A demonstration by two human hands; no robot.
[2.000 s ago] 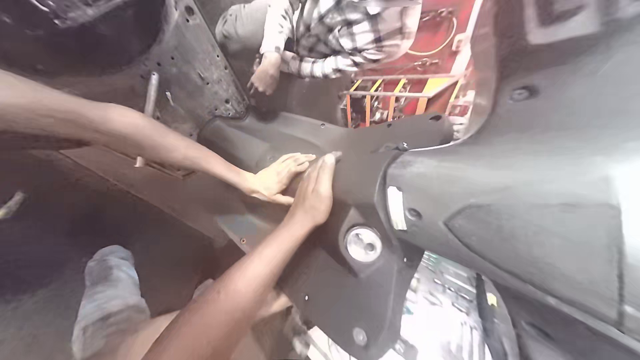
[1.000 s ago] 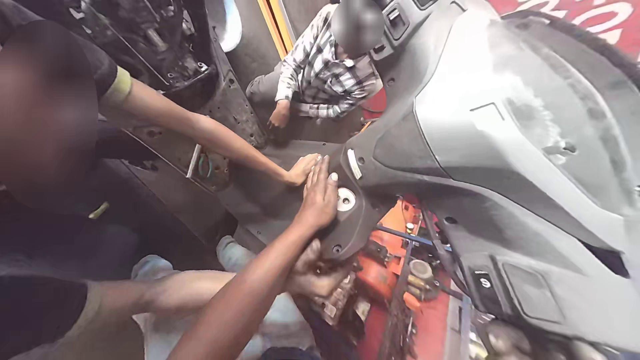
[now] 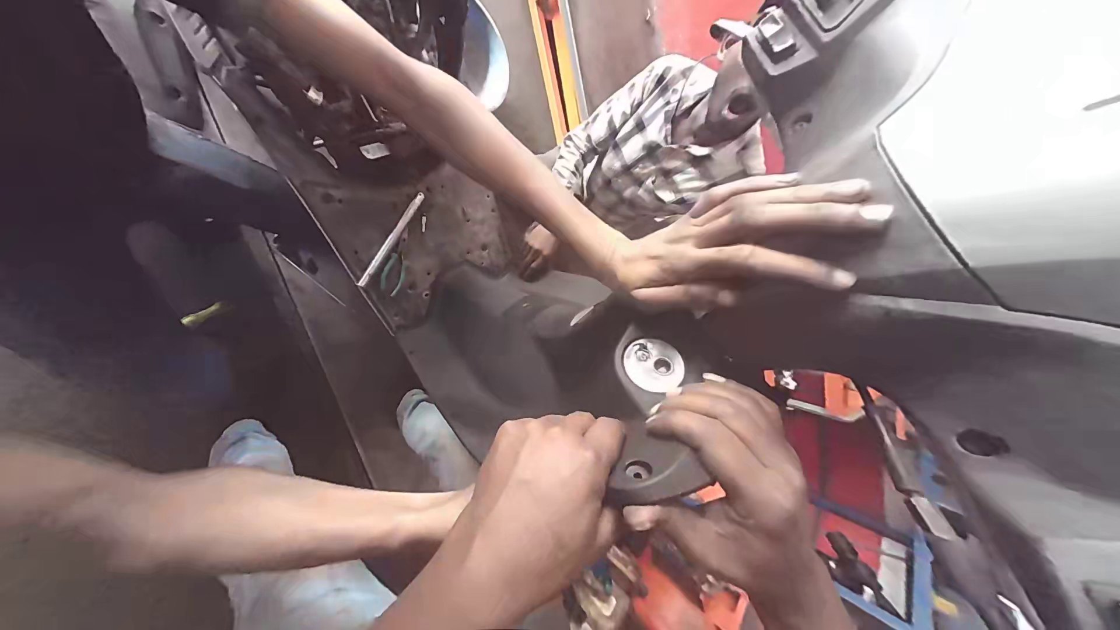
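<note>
My left hand (image 3: 547,490) has its fingers curled at the near corner of a dark plastic scooter body panel (image 3: 525,385). At the right edge of that corner, my right hand (image 3: 744,472) grips the panel, thumb below and fingers on top. Between and beyond my hands is a round silver metal disc (image 3: 654,365) set in the panel, with a screw hole (image 3: 637,471) nearer me. A co-worker's hand (image 3: 744,245) is spread above the far side of the panel, by the scooter's grey bodywork (image 3: 927,201). Another forearm (image 3: 289,525) reaches in behind my left hand, its hand hidden.
Across from me crouches a person in a checked shirt (image 3: 621,140). A metal rod (image 3: 391,239) and green-handled pliers (image 3: 393,274) lie on the perforated metal plate at left. Orange and red objects and a blue frame (image 3: 919,569) are below right. Feet (image 3: 249,446) are lower left.
A hand of mine that lay flat on the panel beside the co-worker's hand is now at its near corner. The co-worker's hand has lifted off the panel and moved right, fingers spread.
</note>
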